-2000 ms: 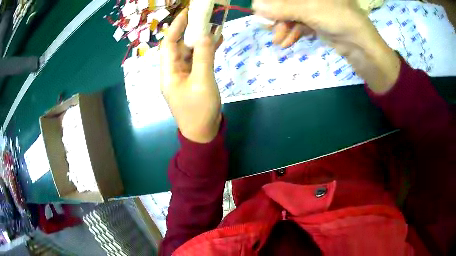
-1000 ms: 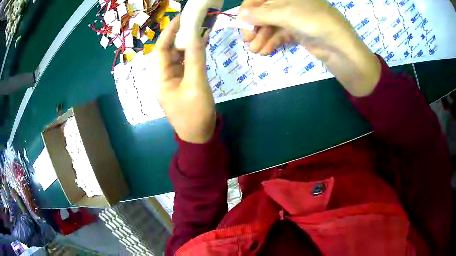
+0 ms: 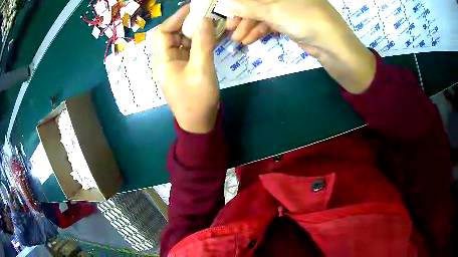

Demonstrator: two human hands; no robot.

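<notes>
My left hand holds a cream plastic housing upright between thumb and fingers, near the top edge of the picture. A dark part shows inside the housing. My right hand is at the housing's open side, its fingertips against or just beside the dark part. Whether it grips anything is hidden by its own fingers. The adhesive pad sheet, white with blue 3M marks, lies under both hands. A tangle of wired components with red wires and yellow-orange ends lies beyond the sheet at upper left.
An open cardboard box with white liner scraps stands at left on the dark green bench. A white paper lies beyond the box. A striped stack is below the bench edge. Blurred bundles are at far left.
My right hand has moved left to the housing, and the red wire seen between the hands no longer shows. The view has shifted slightly. My left hand still holds the housing.
</notes>
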